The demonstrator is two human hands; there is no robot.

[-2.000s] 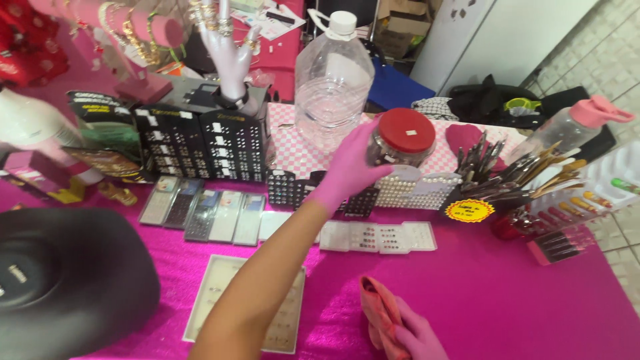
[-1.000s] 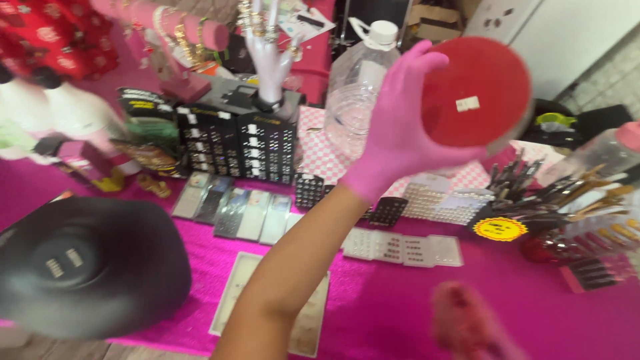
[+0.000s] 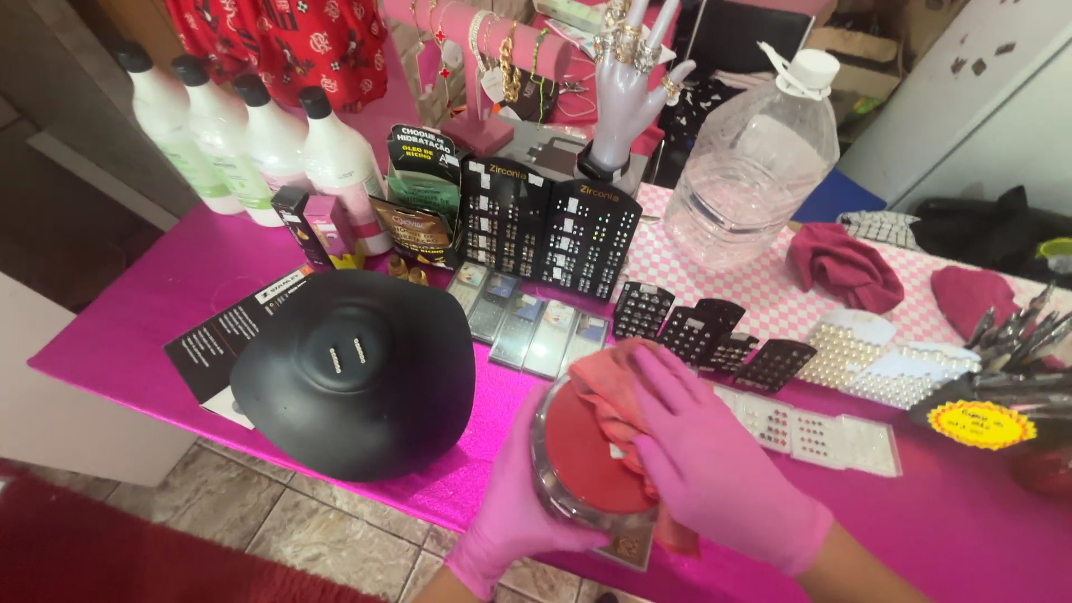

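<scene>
My left hand (image 3: 519, 494), in a pink glove, grips the side of a clear round jar (image 3: 546, 469) with a red lid (image 3: 586, 444). An orange-red cloth (image 3: 607, 381) lies over the right part of that lid, pressed there by my gloved right hand (image 3: 703, 452). The jar is held above the near edge of the pink-covered table, over a pale tray (image 3: 635, 548) that is mostly hidden. Small flat cases (image 3: 523, 331) and black earring cards (image 3: 691, 335) stand just beyond the jar.
A black domed object (image 3: 402, 402) sits at the left, before several bottles (image 3: 335, 159). Behind are Zirconia earring displays (image 3: 590, 234), a mannequin hand (image 3: 624, 109) with rings and a large clear plastic bottle (image 3: 749, 167). Pearl cards (image 3: 850, 343) and a yellow tag (image 3: 981, 425) are at the right.
The red-lidded jar, lifted from behind the earring cards, is now low over the near table edge. My left hand holds it, and my right hand has brought the cloth onto its lid.
</scene>
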